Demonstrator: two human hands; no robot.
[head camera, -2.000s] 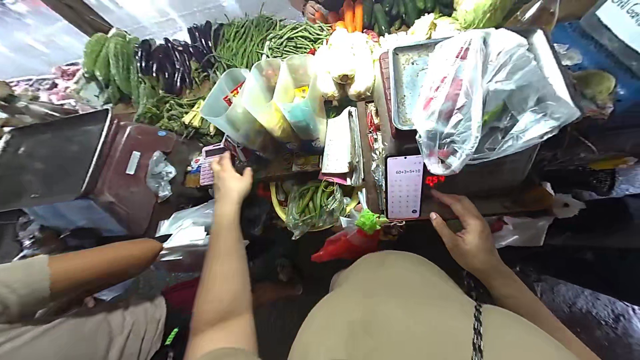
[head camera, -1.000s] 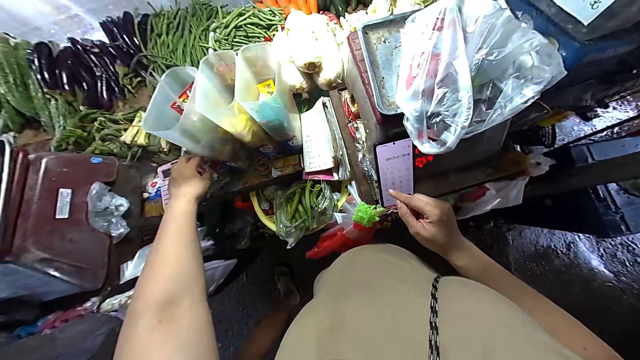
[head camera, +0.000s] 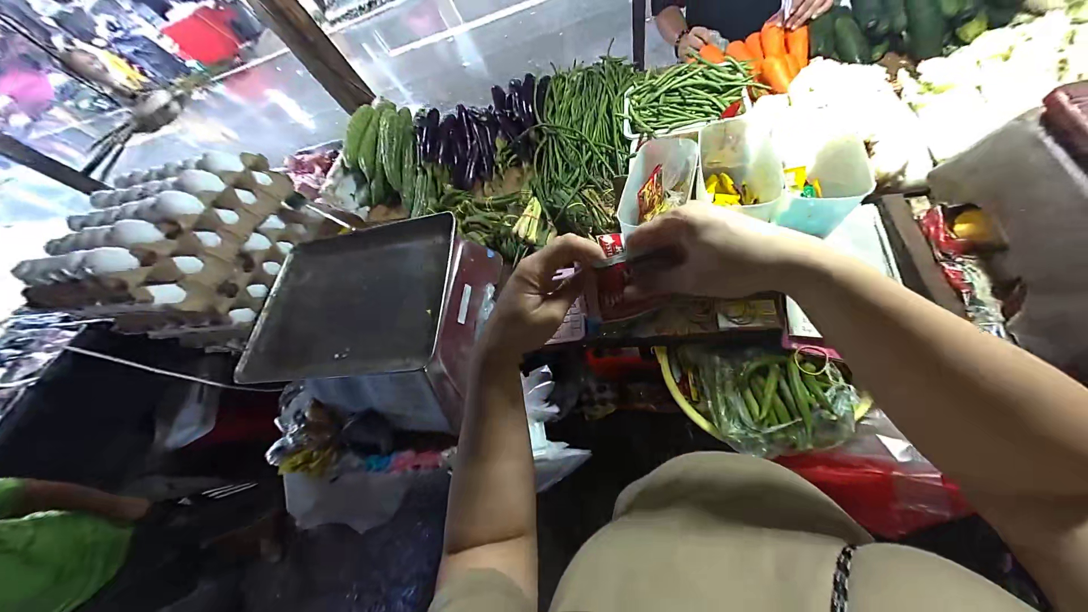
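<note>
In the head view, a small dark red container (head camera: 615, 287) is between my two hands, above the wooden ledge. My left hand (head camera: 544, 293) is at its left side, thumb and fingers bent toward it. My right hand (head camera: 701, 255) curls over its upper right side, palm down; a dark shape under its fingers is too unclear to name. A pink calculator (head camera: 568, 323) lies behind and below my left hand, partly covered. Just beyond stand translucent plastic bins (head camera: 667, 166) holding colourful packets. Below my right forearm, a bag of green vegetables (head camera: 778, 395) rests in a yellow-rimmed basket (head camera: 673, 393).
A metal tray (head camera: 357, 297) sits on a maroon weighing scale (head camera: 463, 314) at left, beside stacked egg trays (head camera: 183, 229). Eggplants (head camera: 463, 144), long beans (head camera: 582, 110) and carrots (head camera: 773, 55) lie behind. A person's hands (head camera: 701, 41) are at the carrots; another person's green sleeve (head camera: 59, 544) is lower left.
The view has swung left. My right hand has left the phone with the calculator screen and come across to my left hand. The red container is now between them.
</note>
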